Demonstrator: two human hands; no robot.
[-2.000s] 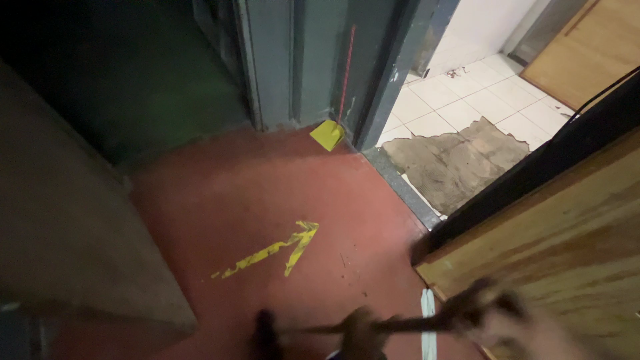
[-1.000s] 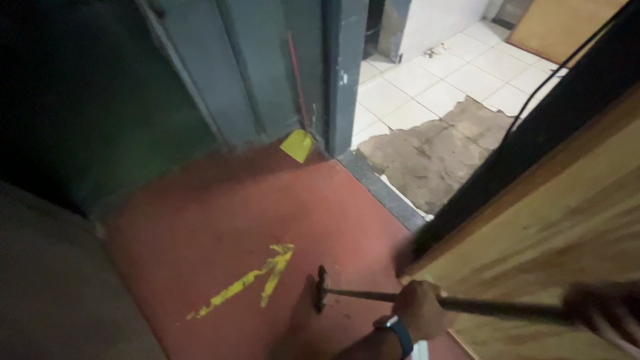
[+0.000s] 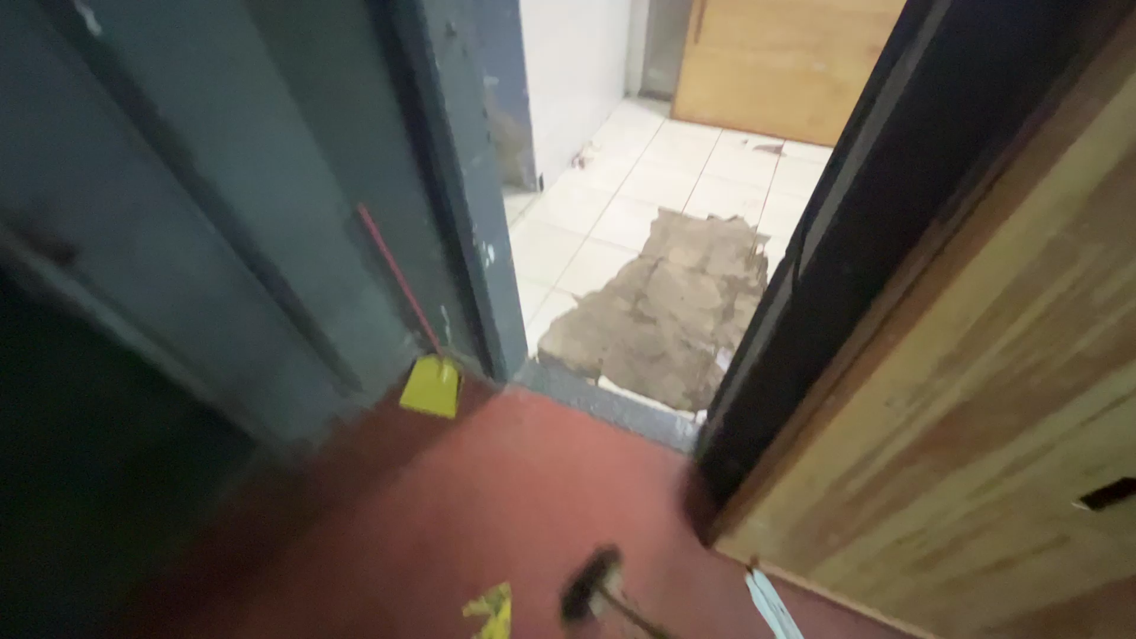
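Observation:
Neither of my hands shows in the head view now. At the bottom centre, the dark head of a long-handled tool, possibly a broom or brush (image 3: 589, 584), is over the red floor; it is blurred, and its handle runs out of the bottom edge. A yellow dustpan (image 3: 431, 387) with a thin red handle leans in the corner by the grey-blue door frame. Part of a yellow tape arrow (image 3: 490, 611) shows on the floor left of the tool head.
A grey sill (image 3: 612, 410) crosses the doorway. Beyond it a ragged brown mat or sheet (image 3: 666, 311) lies on white tiles (image 3: 577, 240). A wooden door (image 3: 958, 417) stands at the right, with a pale strip (image 3: 774, 605) by its foot. Grey-blue panels (image 3: 266, 177) line the left.
Both hands, which held the tool's handle one second ago, have left the view. The view has turned, so the doorway and dustpan lie lower and the arrow is mostly cut off.

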